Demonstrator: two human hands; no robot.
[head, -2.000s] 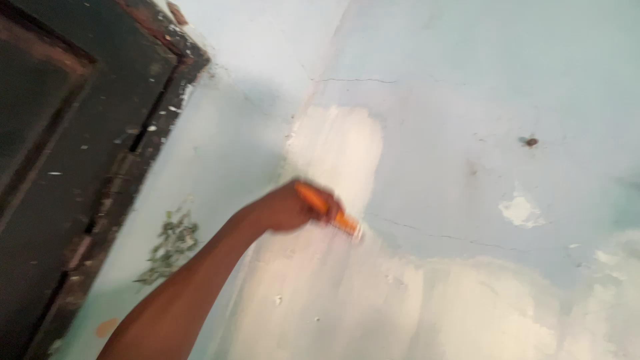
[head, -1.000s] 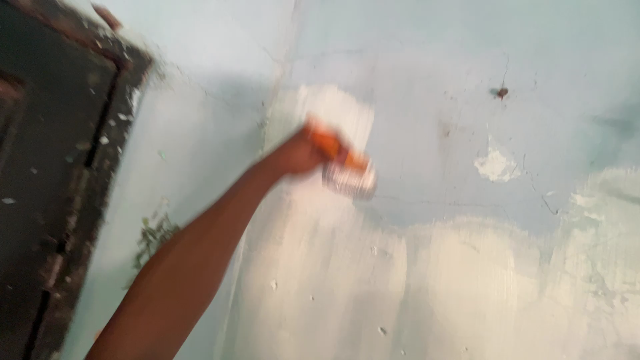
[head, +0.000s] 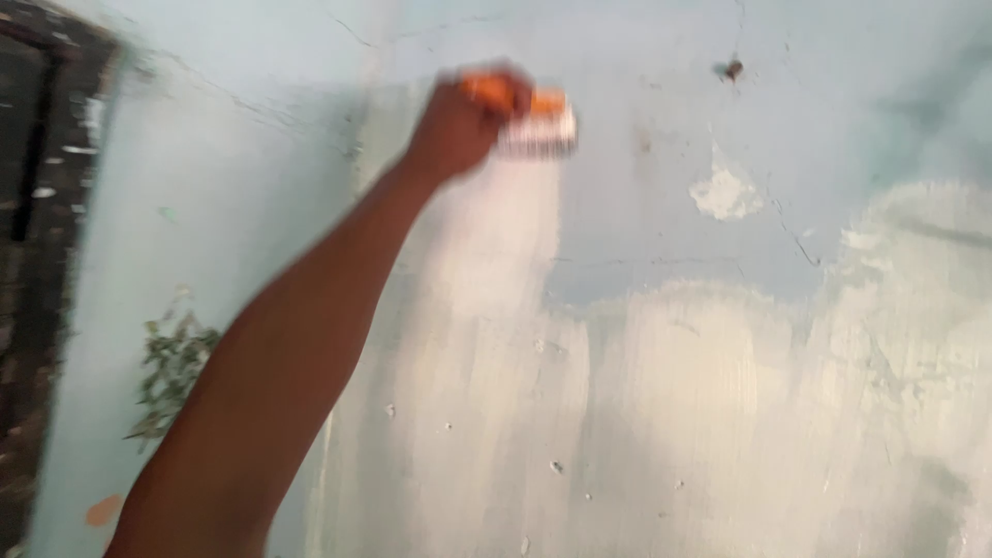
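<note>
My left hand [head: 469, 120], blurred, reaches up from the lower left, closed around the orange handle of a wide paintbrush [head: 541, 128]. Pale bristles on the brush are at the wall, at the top of a whitish painted strip [head: 496, 240]. More whitish, streaky coating [head: 690, 372] covers the lower wall, with light blue wall [head: 620, 178] above it. My right hand is out of view.
A dark, paint-flecked door frame [head: 66, 201] stands at the left edge. Near my forearm is a green leafy patch [head: 174, 364]. A small dark object [head: 732, 70], a chipped white spot [head: 726, 194] and thin cracks mark the upper wall.
My left hand has moved up the wall with the brush, and the whitish strip reaches higher than before. The view has shifted somewhat.
</note>
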